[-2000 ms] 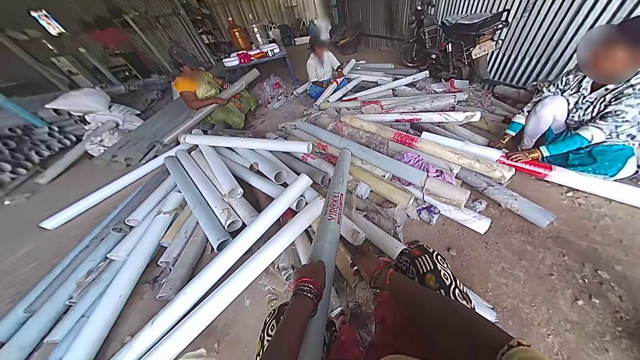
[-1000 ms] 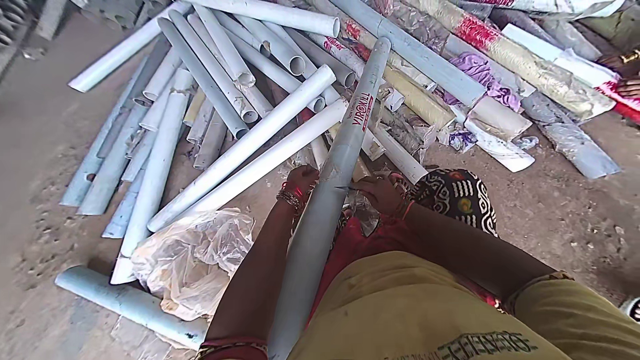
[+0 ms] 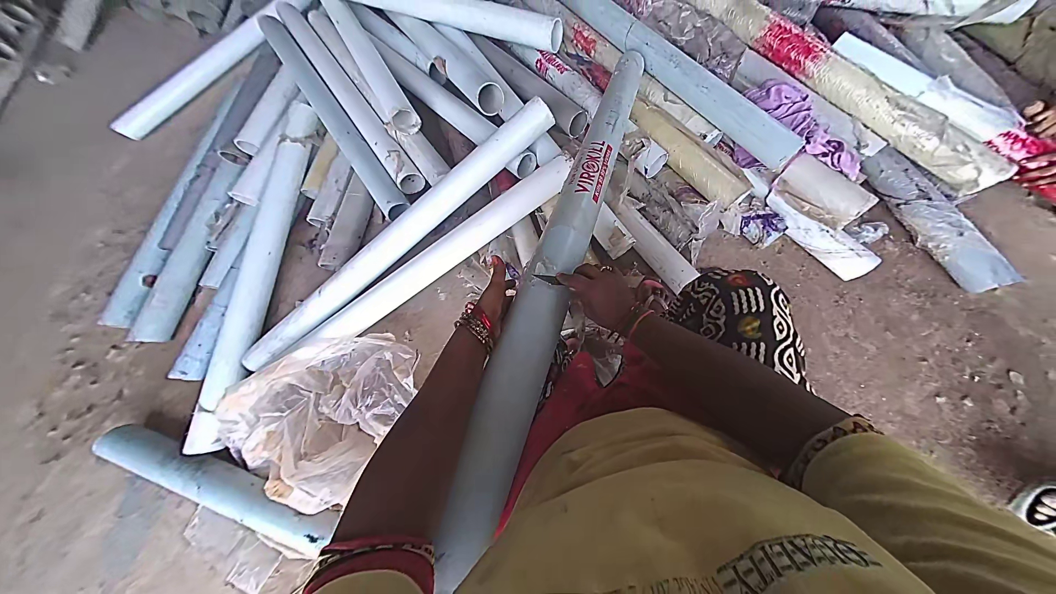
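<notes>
A long grey plastic pipe (image 3: 528,330) with red printing lies lengthwise before me, its near end against my body. My left hand (image 3: 495,297) rests against the pipe's left side, with the palm turned toward it and the thumb up. On the right side, my right hand (image 3: 602,293) holds a small dark pointed piece, perhaps a blade, between thumb and fingers. Its tip touches the pipe at a pale mark or edge of film, just below the printing. The rest of the piece is hidden in the fingers.
White and grey pipes (image 3: 396,239) lie heaped ahead and left. Crumpled clear plastic film (image 3: 322,412) sits beside a short grey pipe (image 3: 214,487) at the lower left. Wrapped pipes (image 3: 866,91) and a purple cloth (image 3: 800,124) lie at the upper right, near another person's hand (image 3: 1041,120).
The view has tilted down strongly since two seconds ago. My left hand was wrapped on the pipe in the oldest frame and now lies flatter along its side. The right hand stays near the printing.
</notes>
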